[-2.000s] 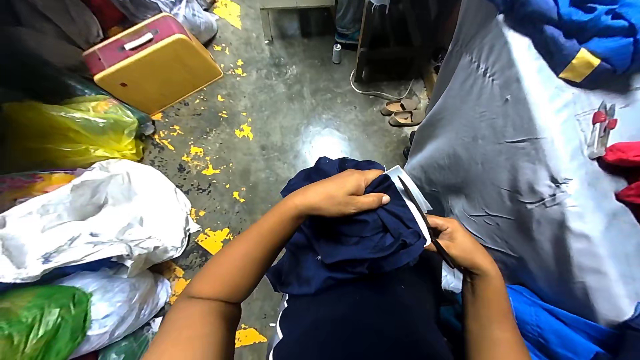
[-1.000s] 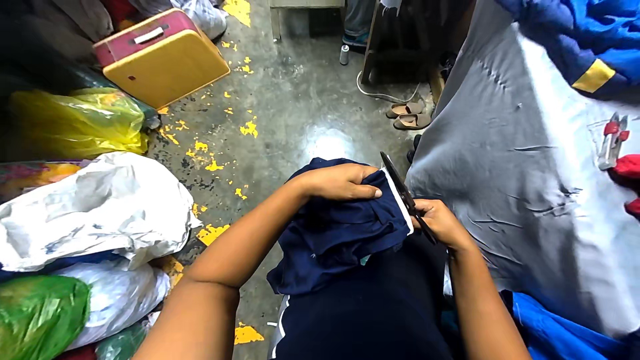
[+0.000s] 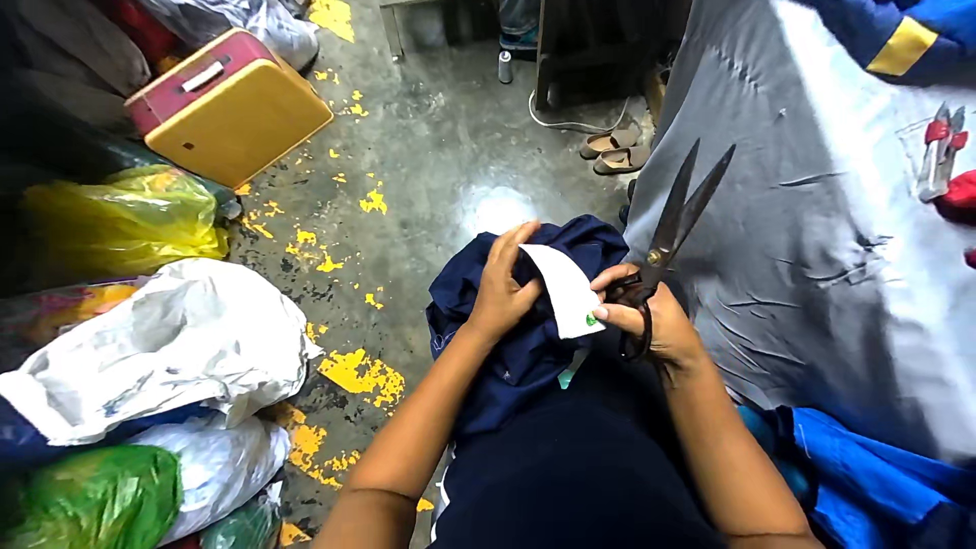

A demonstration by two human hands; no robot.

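Note:
A bundle of navy blue fabric [image 3: 507,374] lies on my lap. My left hand [image 3: 503,293] holds the fabric beside a curved white strip [image 3: 560,290], its fingertips partly behind the strip's upper end. In my right hand [image 3: 659,328] are large dark metal scissors [image 3: 671,229], the handles around my fingers and the blades pointing up and apart. The thumb and a finger of that hand also pinch the lower right corner of the white strip, where a small green mark shows.
A grey cloth-covered surface [image 3: 770,229] rises at the right, with thread snips [image 3: 942,152] on it. Plastic bags [image 3: 130,221] and a white sack [image 3: 175,343] line the left, below a yellow and maroon case [image 3: 244,114]. Brown shoes [image 3: 621,160] stand on the floor ahead.
The scissors, earlier along the white edge of the navy fabric, now point up and away from it. The white strip now shows broadly, and my right fingers have come onto its corner.

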